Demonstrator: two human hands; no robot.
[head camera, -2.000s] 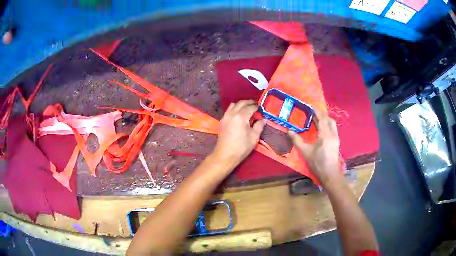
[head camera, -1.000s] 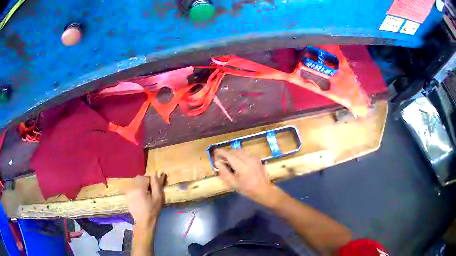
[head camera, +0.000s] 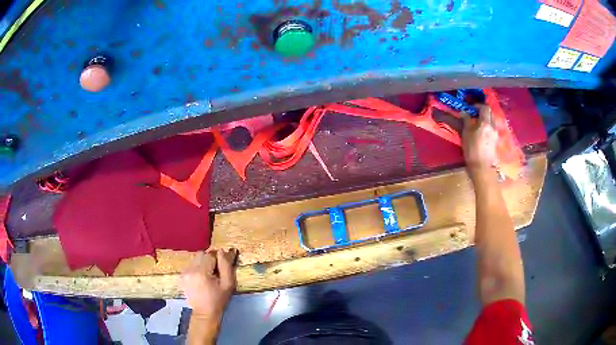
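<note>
The small blue cutting die (head camera: 463, 101) lies on orange sheet (head camera: 506, 138) at the right, partly hidden by the press head. My right hand (head camera: 480, 138) has its fingers on the die's front right edge. The long narrow blue die (head camera: 338, 224) lies flat on the wooden ledge (head camera: 260, 236), untouched. My left hand (head camera: 209, 279) rests at the ledge's front edge with curled fingers. A small dark spot shows by its fingertips; whether it holds anything is unclear.
The blue press head (head camera: 202, 60) spans the top, with a green button (head camera: 294, 39) and a pink button (head camera: 94, 77). Dark red pieces (head camera: 101, 209) overhang the pad at left. Orange offcuts (head camera: 287, 148) lie tangled mid-pad. A blue bin (head camera: 71, 320) stands lower left.
My right hand has left the long die on the ledge and reached up and right to the small die. My left hand stays at the ledge's front edge.
</note>
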